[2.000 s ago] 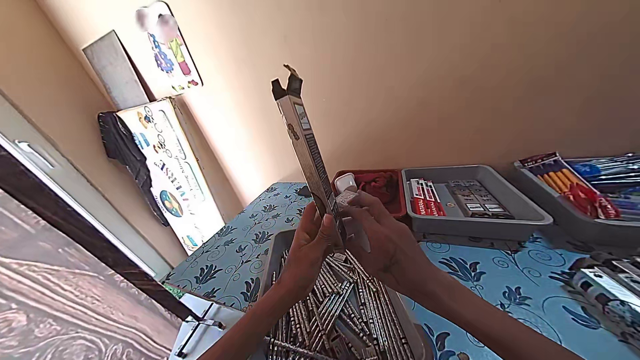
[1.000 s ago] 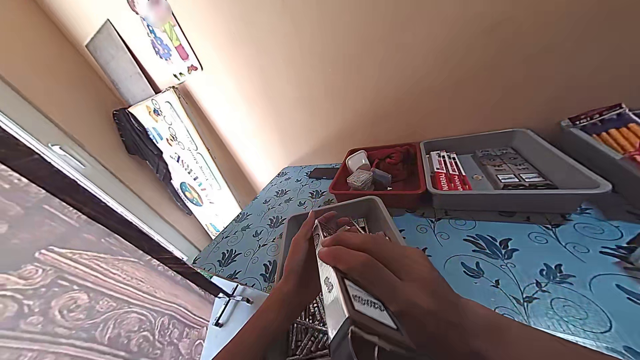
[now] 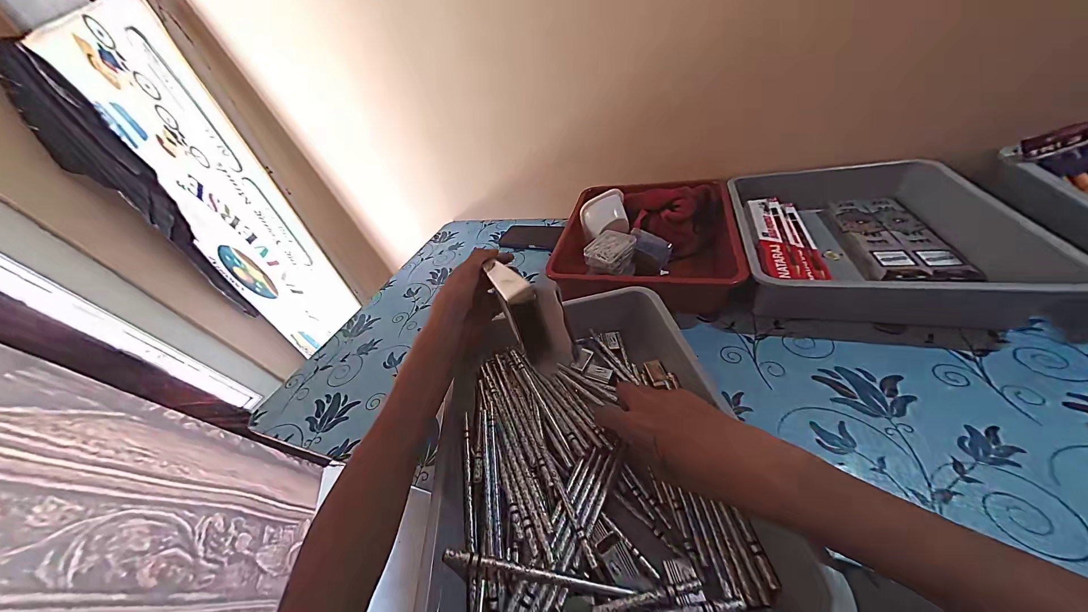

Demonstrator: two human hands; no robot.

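Observation:
My left hand (image 3: 469, 293) grips a small cardboard pencil box (image 3: 531, 314), tilted with its open end facing down and toward me, at the far left corner of a grey plastic tray (image 3: 654, 319). Many patterned pencils (image 3: 527, 459) fill the tray, most lying lengthwise and some crossed. My right hand (image 3: 650, 421) reaches into the tray from the right, its fingertips on the pencils near some small erasers (image 3: 597, 371); whether it grips any of them cannot be told. Several more small pieces lie among the pencils nearer to me.
A red tray (image 3: 654, 285) with a white container, clear boxes and dark red cloth stands behind. Beside it, a grey tray (image 3: 918, 302) holds Nataraj packs (image 3: 786, 242) and pencil boxes (image 3: 901, 242). Another tray (image 3: 1041, 191) is at the far right. A dark flat object (image 3: 531, 237) lies behind.
The box, held in both hands a second ago, is now in my left hand only. My right hand has left it and moved down to the pencils. The view has come nearer the tray.

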